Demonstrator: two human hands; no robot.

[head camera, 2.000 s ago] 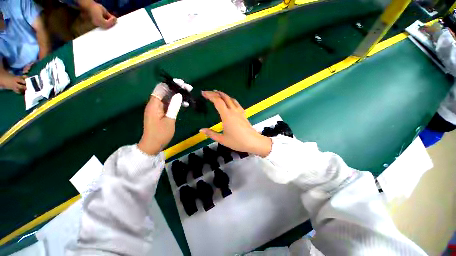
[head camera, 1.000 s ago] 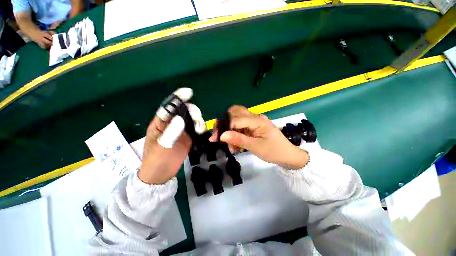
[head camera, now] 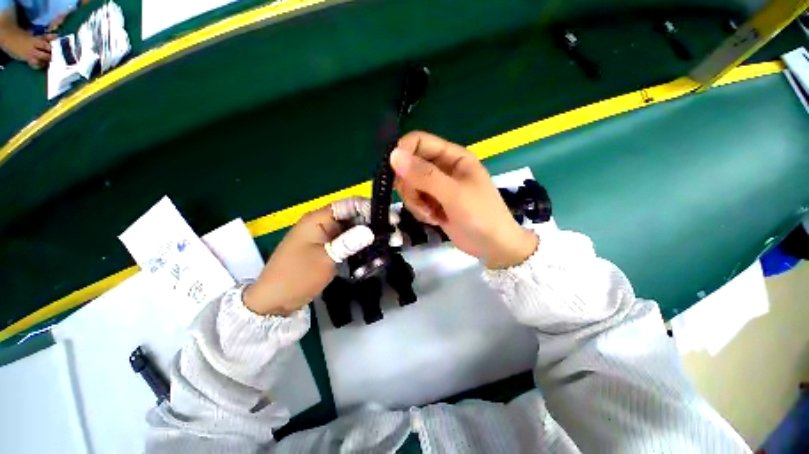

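Note:
A black wristwatch [head camera: 371, 264] is held in front of me, its round case low and its strap with a row of holes pointing up. My left hand [head camera: 310, 257], with white finger cots, grips it near the case. My right hand [head camera: 457, 195], with bare fingers, pinches the upper part of the strap. Closed black watches [head camera: 401, 282] stand in rows on a white sheet [head camera: 426, 341] below the hands; the hands partly hide them.
A dark green conveyor [head camera: 266, 115] with spaced single watches [head camera: 581, 55] runs behind a yellow edge [head camera: 568, 133]. A slip with writing [head camera: 177, 259] and another black watch [head camera: 149, 374] lie on the left. White packets [head camera: 87, 51] and a person's hand [head camera: 34, 46] are at the upper left.
The held watch now has its strap stretched upward between my hands, where it was bunched before. My left hand has moved down and my right hand up. The view has shifted slightly.

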